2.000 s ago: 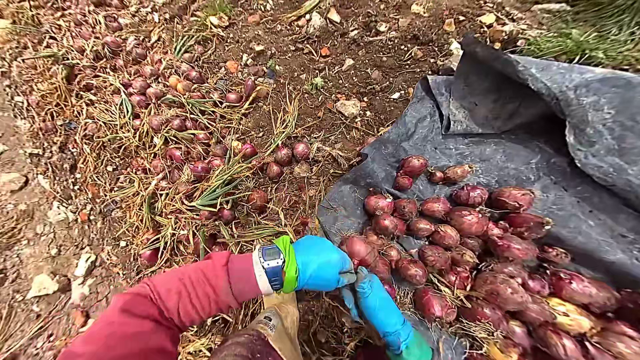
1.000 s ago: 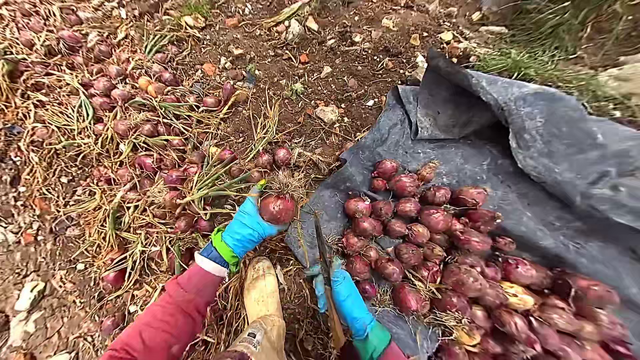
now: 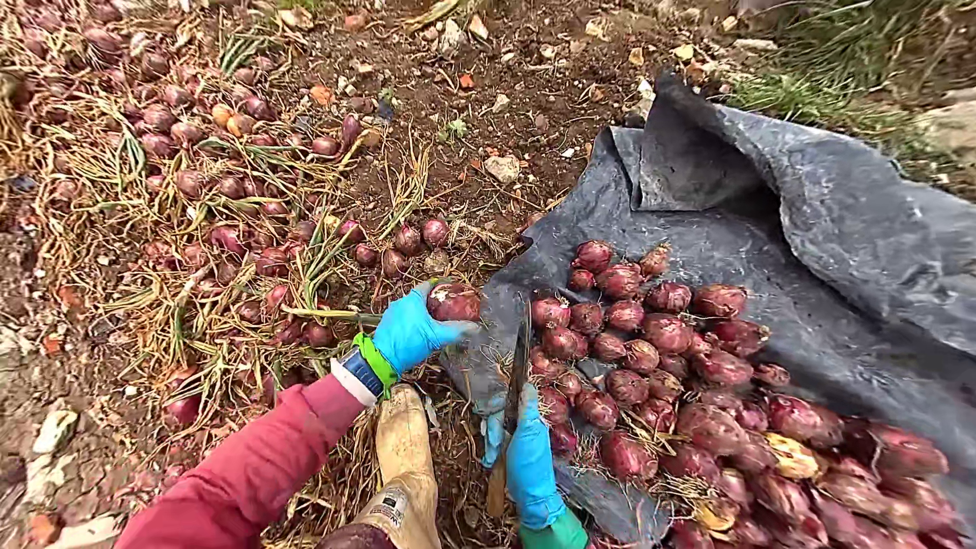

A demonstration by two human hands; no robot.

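Observation:
In a blue glove, my left hand (image 3: 415, 332) grips a red onion (image 3: 454, 302) near the left edge of a dark plastic sheet (image 3: 862, 221). A green stalk sticks out to the left behind the glove. My right hand (image 3: 528, 465), also gloved in blue, is closed around the handle (image 3: 496, 484) of a knife with its dark blade (image 3: 521, 358) pointing up and away from me. The blade stands to the right of the held onion, apart from it. Beside the knife, a heap of trimmed red onions (image 3: 656, 335) lies on the sheet.
Red onions with dry tops (image 3: 229, 236) are strewn over the soil at left. A rubber boot (image 3: 404, 442) is below my left hand. Stones (image 3: 503, 168) dot the soil, a raised fold of the sheet (image 3: 686, 168) stands at the back, and grass (image 3: 801, 95) grows behind it.
My hands were together at the sheet's edge two seconds ago, then apart, the left holding an onion with its roots facing up. Now that hand is closer to the sheet and the onion is turned.

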